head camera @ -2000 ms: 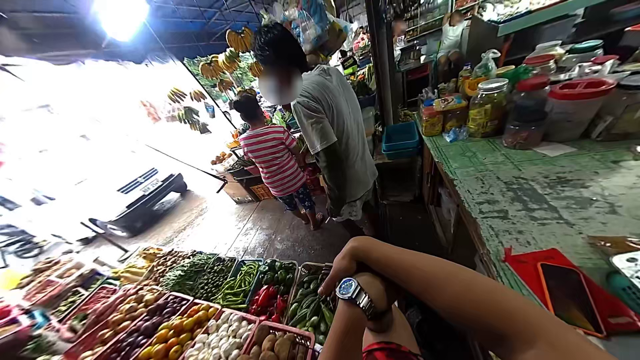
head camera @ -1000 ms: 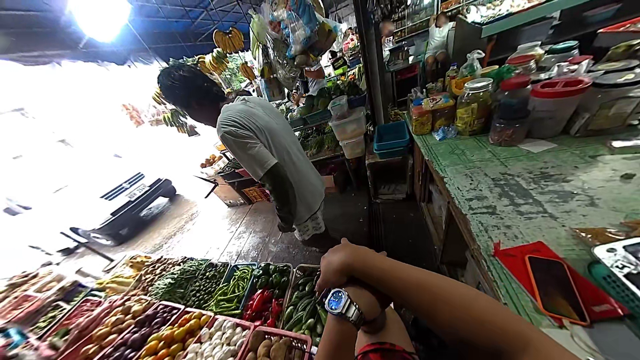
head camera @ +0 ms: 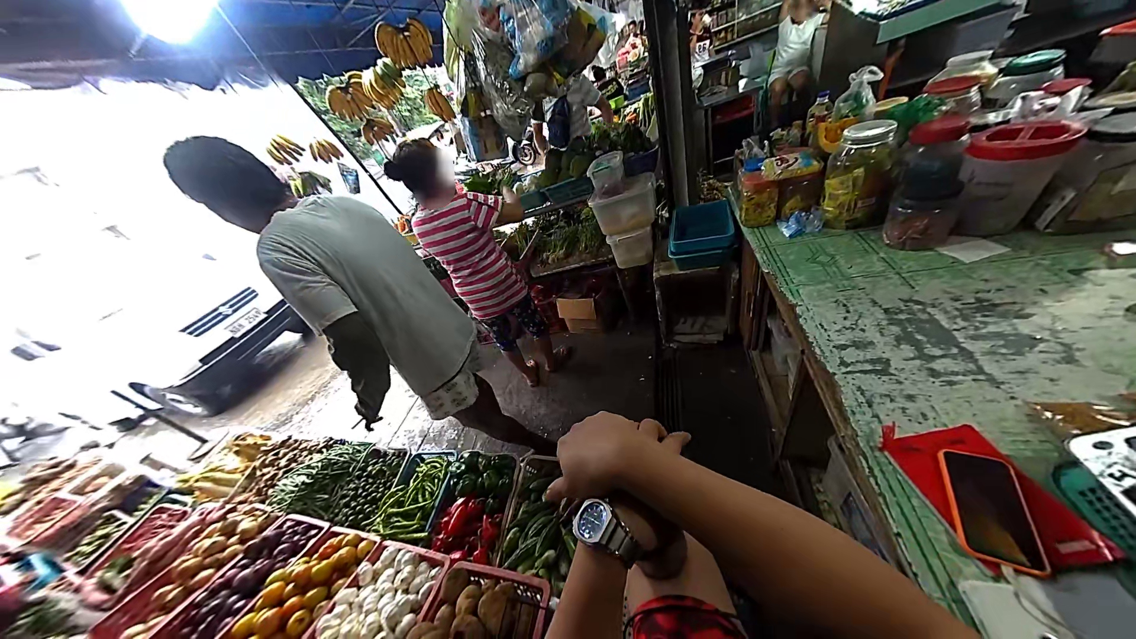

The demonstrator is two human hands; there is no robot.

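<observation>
My forearms cross at the bottom centre, above my bare leg and red plaid shorts. My right hand (head camera: 605, 454) lies over my left wrist area, its fingers bent and partly out of sight. Below it, my left arm wears a silver wristwatch with a blue dial (head camera: 593, 521). My left hand (head camera: 655, 525) is mostly covered by the right arm, so its fingers cannot be told apart. No loose object shows in either hand. Just left of the hands are crates of green vegetables (head camera: 535, 532), red peppers (head camera: 466, 524), potatoes or similar roots (head camera: 475, 603) and white garlic or onions (head camera: 382, 586).
A worn green counter (head camera: 914, 346) on the right holds lidded jars (head camera: 859, 173), a red pouch and an orange-cased phone (head camera: 992, 510). Ahead, a grey-shirted person (head camera: 364, 284) leans forward near a striped-shirted person (head camera: 466, 253). Bananas (head camera: 404, 44) hang above; a vehicle (head camera: 222, 328) stands left.
The grey-shirted person has moved left. The striped-shirted person, hidden one second ago, shows again by the produce stall. My arms remain crossed.
</observation>
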